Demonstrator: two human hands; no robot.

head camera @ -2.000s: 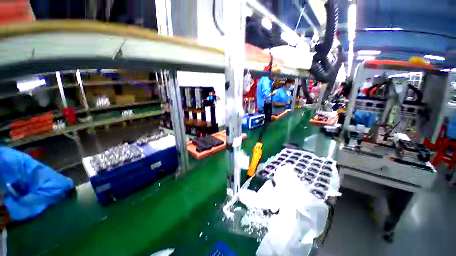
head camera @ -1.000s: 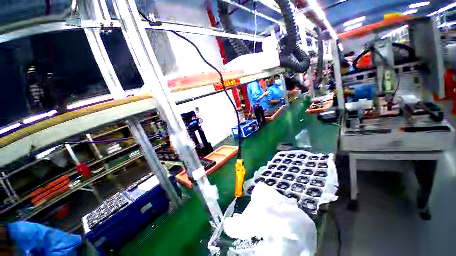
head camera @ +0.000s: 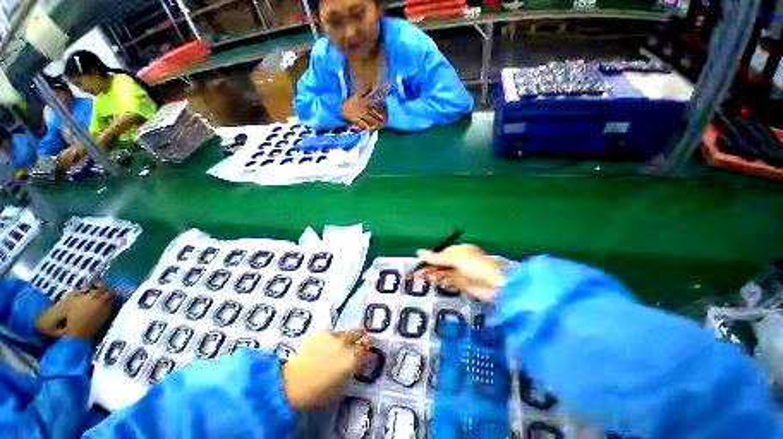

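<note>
A blister tray (head camera: 391, 339) with black watch housings in its pockets lies in front of me. A translucent blue carrier sheet (head camera: 470, 369) lies over its middle. My right hand (head camera: 464, 270) is over the tray's far edge and holds thin black tweezers (head camera: 448, 243), their rear end pointing up and away; the tip is hard to make out. My left hand (head camera: 322, 369) is at the tray's left side, fingertips bunched beside a housing (head camera: 371, 363). Whether it grips anything is too blurred to tell. My right sleeve hides part of the tray's right side.
A second tray of housings on white liner (head camera: 225, 313) lies left. Another worker's hands (head camera: 86, 313) are beyond it. A person (head camera: 378, 73) sits opposite, behind a tray with white sheets (head camera: 339, 173). A blue parts box (head camera: 592, 129) stands far right, near an orange-red tray (head camera: 743, 161).
The view has swung left and down from the aisle and white heap to the bench. Both my hands, the tweezers and the trays before me now show.
</note>
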